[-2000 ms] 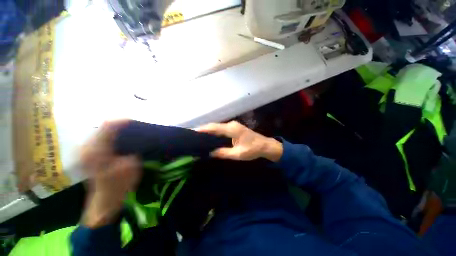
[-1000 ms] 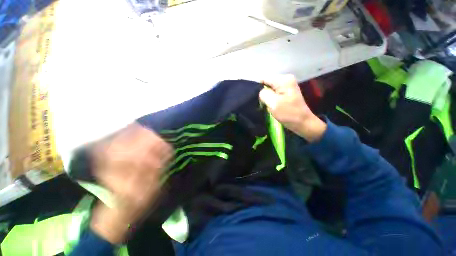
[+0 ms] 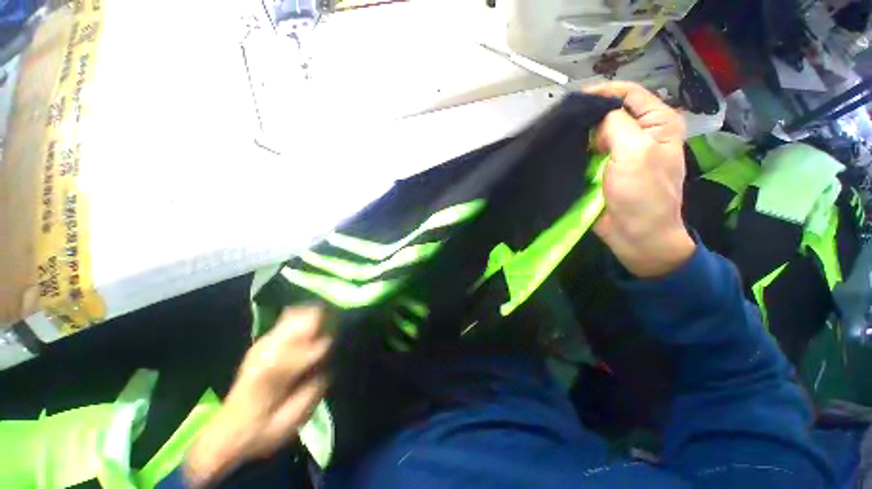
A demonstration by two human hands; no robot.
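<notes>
A black garment panel (image 3: 516, 191) with neon-green stripes and a loose neon-green flap is stretched between my hands, over my lap and the front edge of the table. My right hand (image 3: 643, 177) grips its upper right corner, raised at the table's edge. My left hand (image 3: 277, 382) is blurred and lies at the panel's lower left edge, beside the stripes; its fingers look bent around the cloth. The far lower part of the panel drops into my lap and is partly hidden in dark folds.
The white sewing machine table (image 3: 191, 191) lies ahead, with packing tape (image 3: 67, 172) on its left. A white-handled awl (image 3: 535, 67) lies by the machine head (image 3: 593, 29). Black and neon-green garment pieces (image 3: 798, 191) are piled at the right, and neon-green pieces (image 3: 67, 444) at the lower left.
My right hand has moved up and right, pulling the panel's corner with it. My left hand has moved down from the table's edge. The panel is now drawn out diagonally with its stripes showing.
</notes>
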